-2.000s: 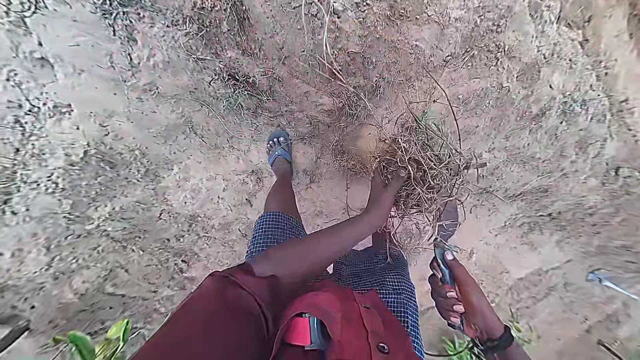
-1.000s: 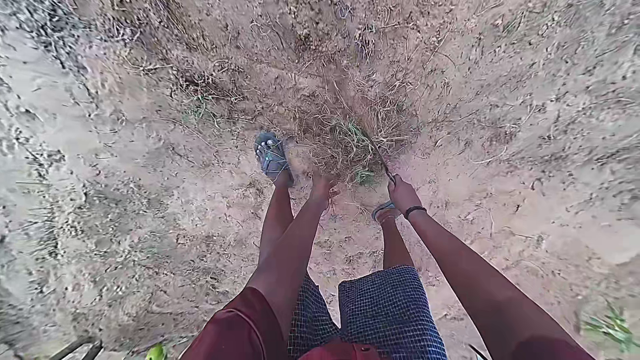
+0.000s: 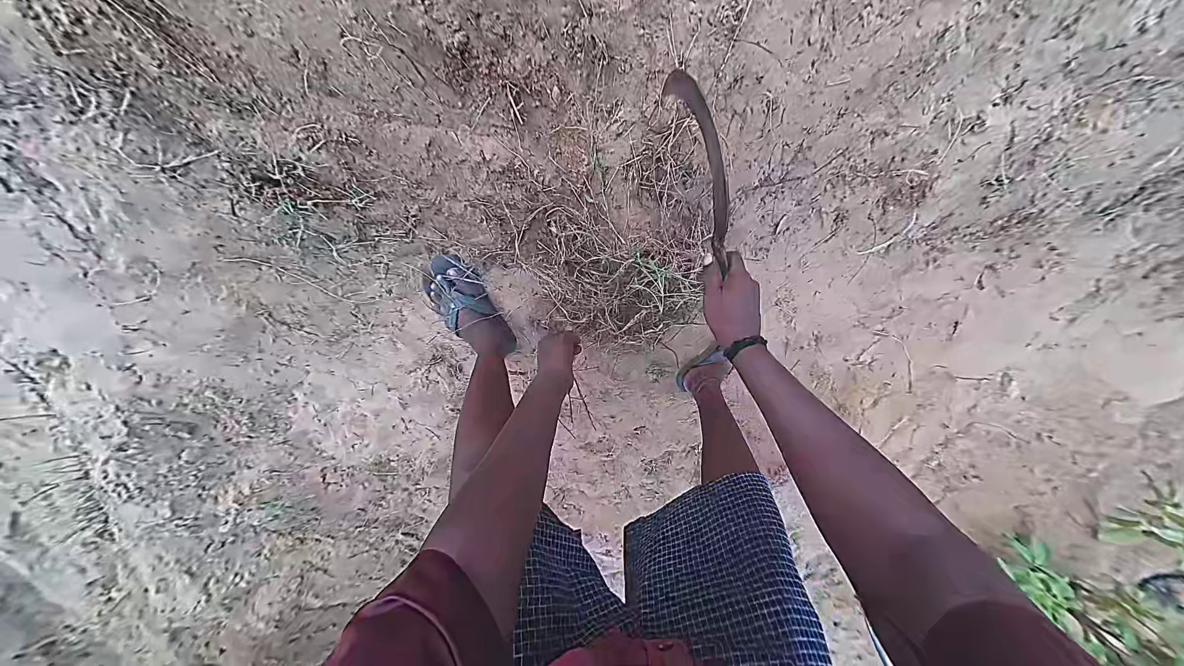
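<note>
My right hand [image 3: 733,298] is closed around the handle of a curved, dark blade [image 3: 714,153], a machete or sickle, which points away from me with its hooked tip over the soil. A heap of dry stems and roots [image 3: 601,268] with some green grass [image 3: 655,277] lies on the ground between and beyond my hands. My left hand [image 3: 558,354] is curled low at the near edge of the heap, around some thin stems that stick out below it; its grip is partly hidden.
My feet in flip-flops [image 3: 462,298] stand on either side of the heap, on pale, bare soil [image 3: 925,370]. Loose twigs and dry roots lie scattered around. Green leafy plants [image 3: 1045,578] grow at the lower right.
Two seconds ago my left hand held up a tangled clump of roots; that clump is no longer raised. The blade has swung from low beside my leg to beyond the heap's right side.
</note>
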